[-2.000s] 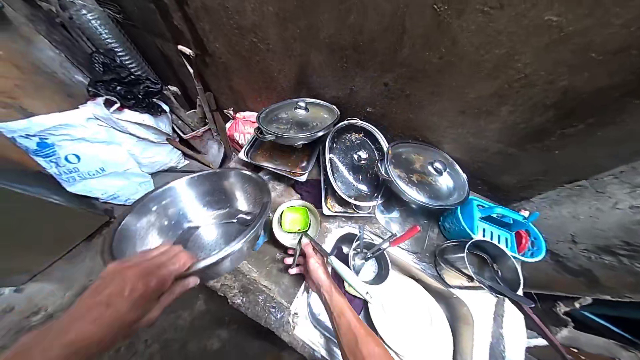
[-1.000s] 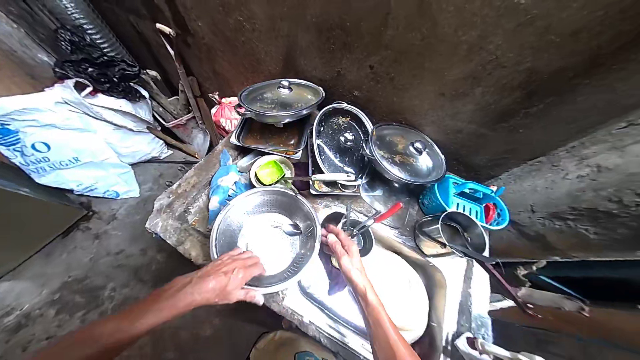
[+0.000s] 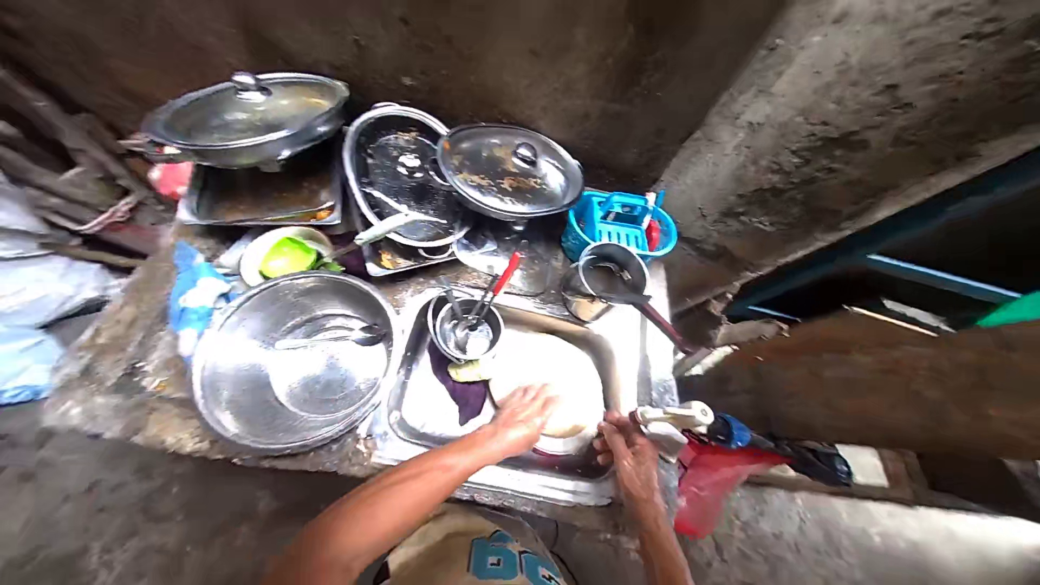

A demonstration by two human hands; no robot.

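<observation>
My left hand (image 3: 522, 416) lies on a large white rounded item (image 3: 552, 374) in the metal sink (image 3: 605, 349); glare hides what that item is. My right hand (image 3: 626, 443) is at the sink's right rim, just below the white faucet (image 3: 682, 416), fingers bent; whether it grips anything cannot be told. A small metal pot (image 3: 467, 329) with a red-handled utensil (image 3: 505, 275) stands at the sink's back left, above a dark purple cloth (image 3: 467, 394). Left of the sink rests a wide metal basin (image 3: 296, 366) with a spoon (image 3: 366, 334) in it.
Lidded oval pans (image 3: 512, 175) and a metal tray (image 3: 260, 195) line the wall. A bowl holding a green item (image 3: 287, 257) sits behind the basin. A blue plastic basket (image 3: 621, 223) and a saucepan (image 3: 613, 272) stand at the back right. A red plastic bag (image 3: 715, 483) hangs below the faucet.
The basin, near my hands at first, now rests left of the sink with neither hand on it. Both hands have moved right, to the sink. The view has shifted right.
</observation>
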